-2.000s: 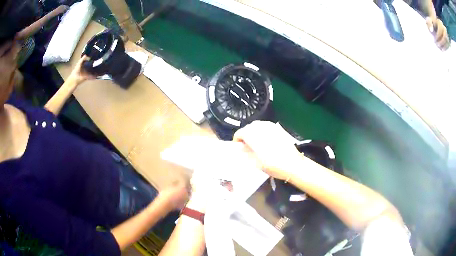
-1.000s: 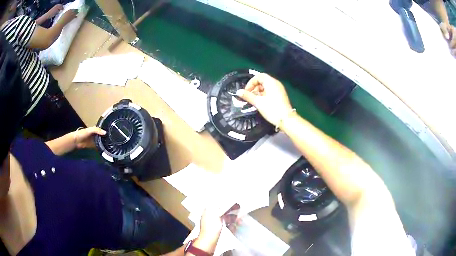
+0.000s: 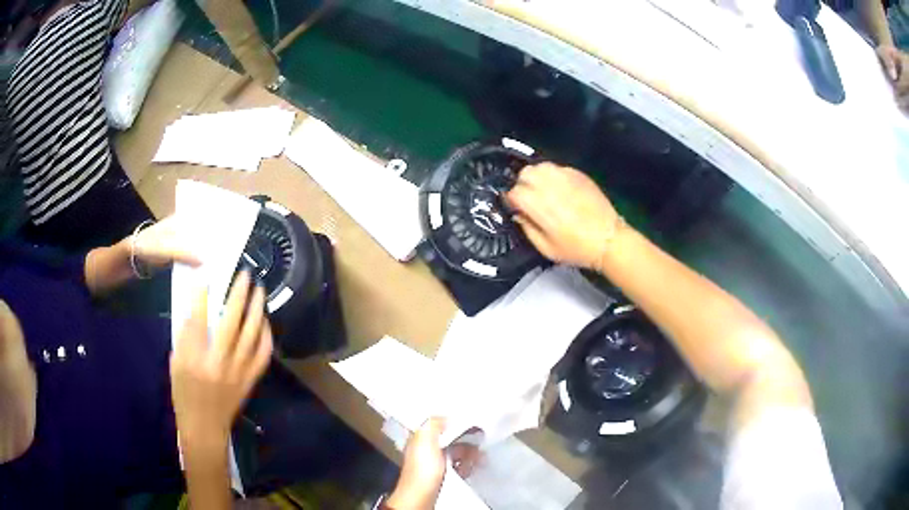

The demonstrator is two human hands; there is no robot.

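A black fan unit [image 3: 478,214] with a radial front grille and white pads on its rim lies face up in front of me. My right hand [image 3: 568,214] is on the right part of its grille, fingers curled; anything at the fingertips is hidden. A small white mark [image 3: 485,211] shows at the grille's centre, beside my fingers. My left hand [image 3: 424,468] is at the bottom, its thumb over white sheets [image 3: 488,349] that it holds; the sheets spread between the two fan units. A second fan unit [image 3: 618,369] lies under my right forearm, partly hidden.
At left, another worker's hands [image 3: 219,359] hold a white sheet over a third fan unit [image 3: 304,299]. More white sheets [image 3: 224,137] lie on the brown bench [image 3: 384,299]. A green conveyor belt [image 3: 399,100] runs behind, with a white shelf opposite. A striped sleeve shows upper left.
My right hand has lowered onto the grille from just above it, where it held a small white piece. My left hand stays by the sheets. The neighbouring worker has brought a white sheet over their fan.
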